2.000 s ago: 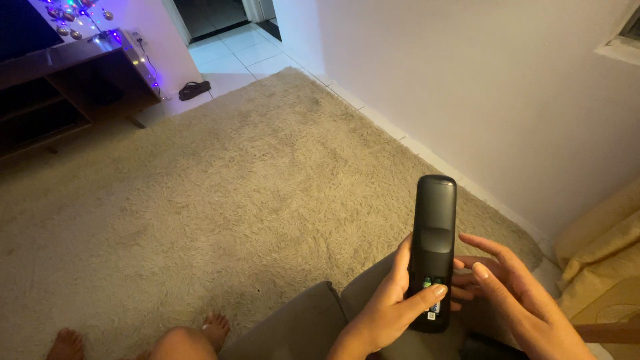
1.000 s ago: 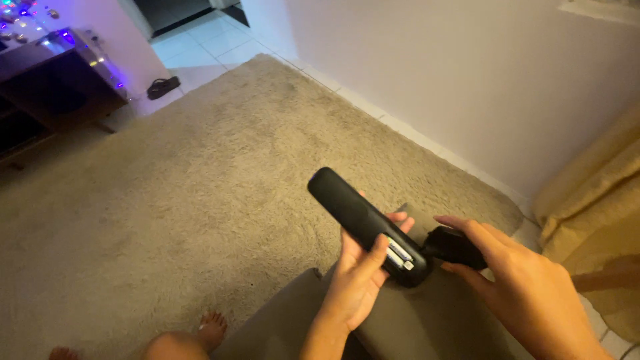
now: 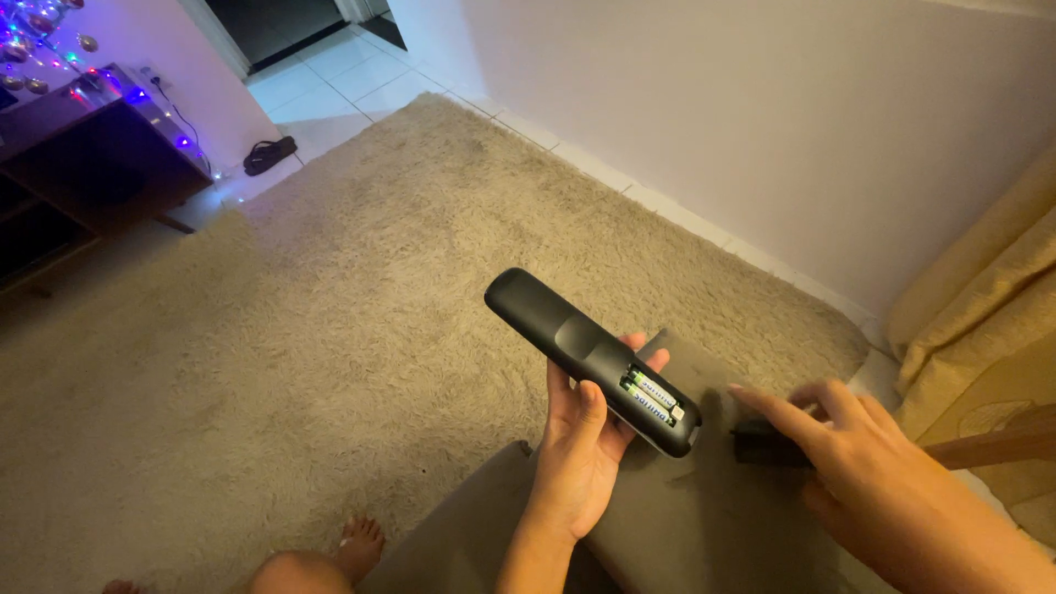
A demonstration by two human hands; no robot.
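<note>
My left hand [image 3: 582, 462] holds a black remote control [image 3: 544, 322] by its lower part, back side up and tilted, thumb against its near edge. The battery compartment stands uncovered, with two Philips batteries [image 3: 652, 396] lying side by side in it. To the right, my right hand [image 3: 858, 445] is over the grey sofa [image 3: 660, 511], its index finger stretched toward the left. A dark object [image 3: 767, 445] lies under or against its fingers; its kind is unclear, and the hand hides part of it. Whether the fingers grip it cannot be told.
A shaggy beige rug [image 3: 330, 330] covers the floor. A dark wooden cabinet [image 3: 99, 165] with coloured string lights stands at the upper left, near black flip-flops [image 3: 270, 155]. Yellow curtain fabric [image 3: 973, 305] hangs at the right, beside the white wall [image 3: 742, 124].
The remote control has gone from upright to slanted in my left hand. My right hand has moved away from it to the right, and a gap now separates the dark object from the remote's end.
</note>
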